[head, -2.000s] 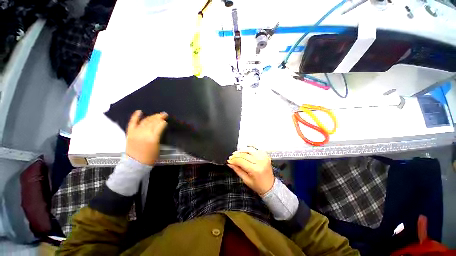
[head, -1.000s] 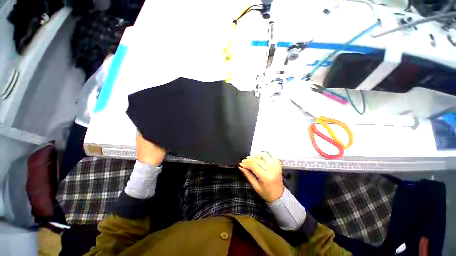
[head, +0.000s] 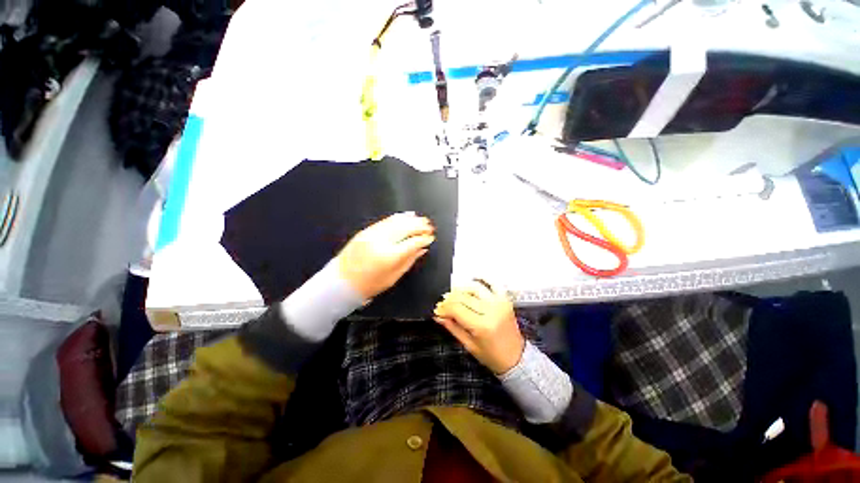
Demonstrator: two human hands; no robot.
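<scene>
A black cut panel (head: pixel 311 212) lies flat on the white machine table, its upper right corner at the presser foot and needle (head: pixel 453 160). My left hand (head: pixel 388 253) rests on top of the panel right of its middle, fingers bent together; whether it pinches the cloth cannot be told. My right hand (head: pixel 481 325) holds the panel's lower right corner between thumb and fingers at the table's front edge. The panel's right edge runs straight from the needle down to my right hand.
Scissors with orange and red loops (head: pixel 603 236) lie right of the panel. A neon yellow tag (head: pixel 370 113) hangs left of the needle. The dark machine front (head: pixel 622 99) is at upper right. Plaid pieces (head: pixel 679 358) lie right of my lap, and a red-orange heap (head: pixel 816 462) at lower right.
My left hand has moved from the panel's lower left edge up and right onto its surface. My right hand still holds the lower right corner. The camera view has shifted slightly.
</scene>
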